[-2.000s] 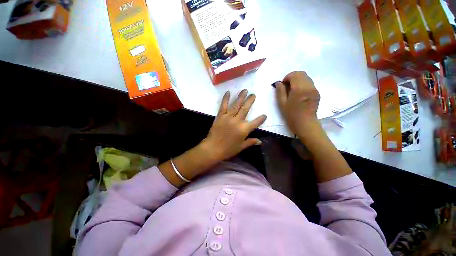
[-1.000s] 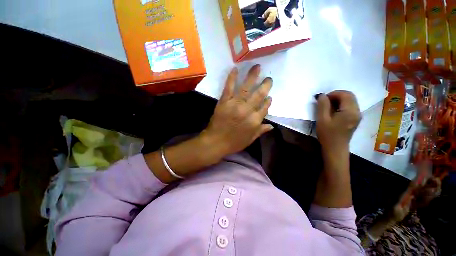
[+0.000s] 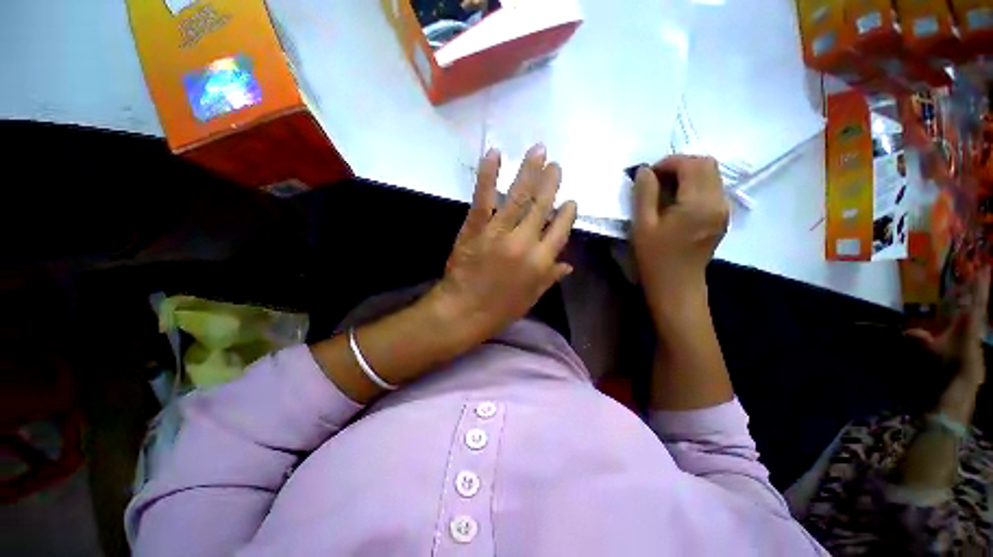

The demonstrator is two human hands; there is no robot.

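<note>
White sheets (image 3: 588, 141) lie flat at the near edge of the white table. My left hand (image 3: 510, 245) lies with fingers spread on the sheets' near left part, holding nothing. My right hand (image 3: 681, 207) is curled in a fist at the sheets' near right part, closed on a small dark tool (image 3: 635, 172). Only the tool's dark tip shows between thumb and finger; the rest is hidden in the fist. An orange carton (image 3: 242, 103) lies at the left, and another carton with a white face (image 3: 495, 54) lies beyond my left hand.
A row of orange cartons (image 3: 871, 38) stands at the far right. One carton (image 3: 849, 180) lies nearer, beside orange cords in clear wrap (image 3: 964, 163). Another person's hand (image 3: 964, 326) is at the right edge. A bag with yellow contents (image 3: 223, 337) is at lower left.
My left hand stays spread at the table edge. My right fist has shifted left, closer to it. The sheets' right edges look fanned. The other person's arm has moved up toward the cords.
</note>
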